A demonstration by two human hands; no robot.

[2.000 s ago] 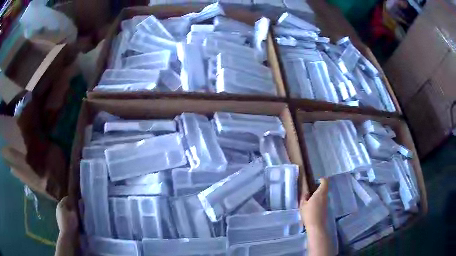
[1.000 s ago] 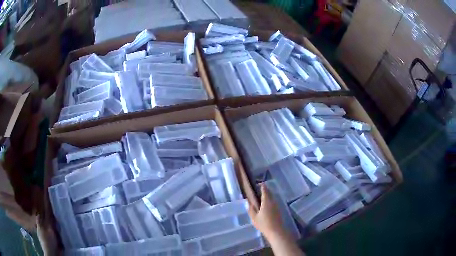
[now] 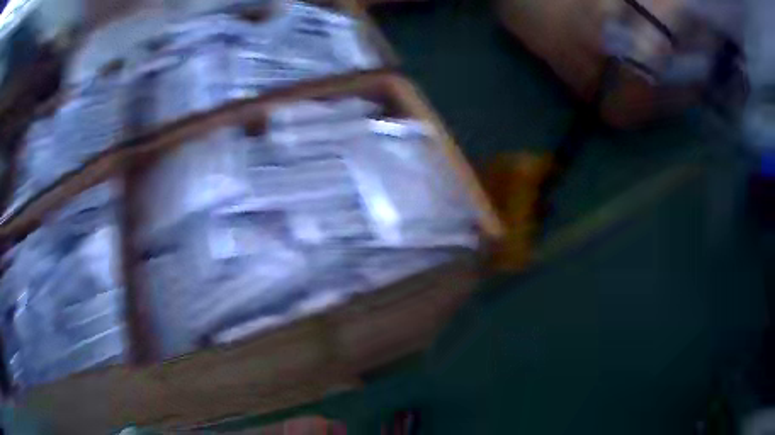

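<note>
The frame is strongly blurred. The large open cartons (image 3: pixel 340 327) stand side by side at the left and centre, their walls meeting in a cross. Clear plastic cases (image 3: pixel 297 178) are heaped loose in them. A small skin-toned patch, perhaps part of a hand, shows at the bottom edge below the front carton wall. It is cut off and blurred, and I cannot tell which hand it is. No other hand shows clearly.
Green floor (image 3: pixel 586 340) lies to the right, with a faint yellowish line (image 3: pixel 629 208) across it. A yellow-orange thing (image 3: pixel 514 208), perhaps the pallet truck body, is low beside the cartons' right corner. A brown carton (image 3: pixel 552 34) and dark blurred shapes are at the top right.
The view has swung right and down, so the cartons now lie further left. My two hands, earlier at the near carton's walls, no longer show there. The yellow-orange thing has come into view.
</note>
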